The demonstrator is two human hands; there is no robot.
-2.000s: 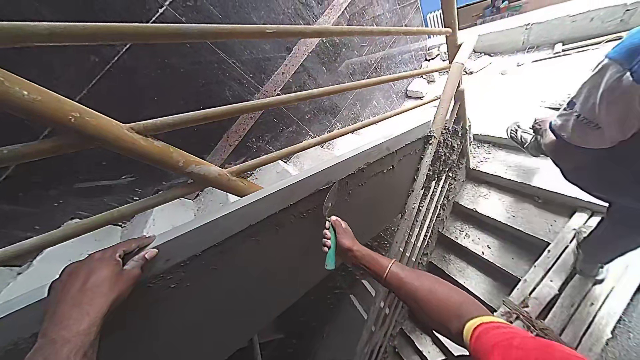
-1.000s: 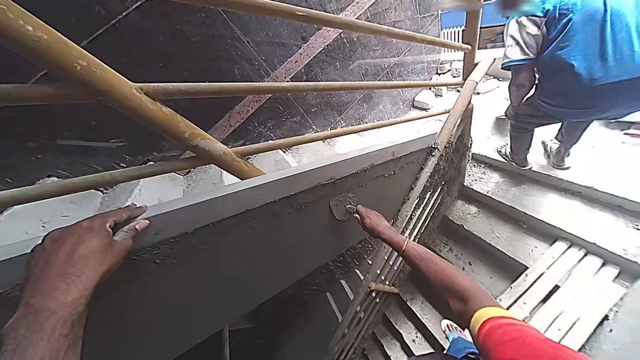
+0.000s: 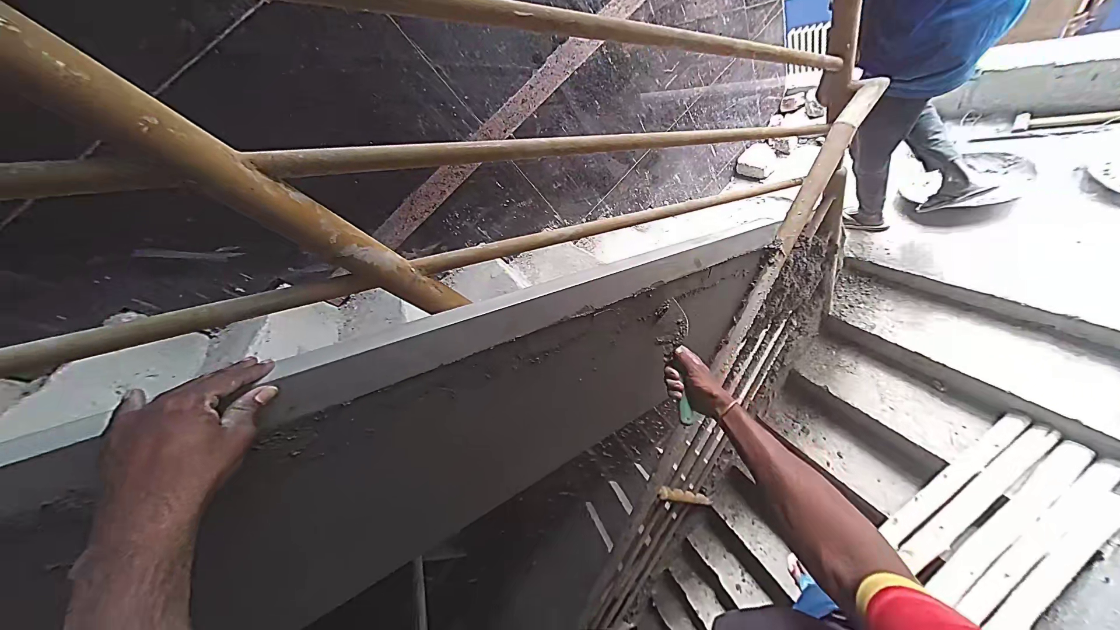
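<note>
My right hand point(image 3: 696, 385) is closed on the green handle of a small trowel point(image 3: 674, 324), whose rounded blade lies at the upper part of a grey mortared side face point(image 3: 490, 429). Some wet mortar clings about the blade. My left hand point(image 3: 188, 429) rests with spread fingers on a long straight edge board point(image 3: 525, 302) along the top of that face, its thumb near the board's lower edge. Rough wet mortar runs in a line just under the board.
Yellow metal railing pipes point(image 3: 525, 150) cross above the board. A sloping rail point(image 3: 752, 315) stands right of the face. Concrete steps point(image 3: 927, 350) and wooden slats point(image 3: 1006, 516) lie at right. A person in blue point(image 3: 927, 44) stands on the upper landing beside a round pan point(image 3: 997, 179).
The trowel's green handle, hidden behind my hand one second ago, shows below it again. The person in blue has moved farther off onto the landing. My left hand stays on the board.
</note>
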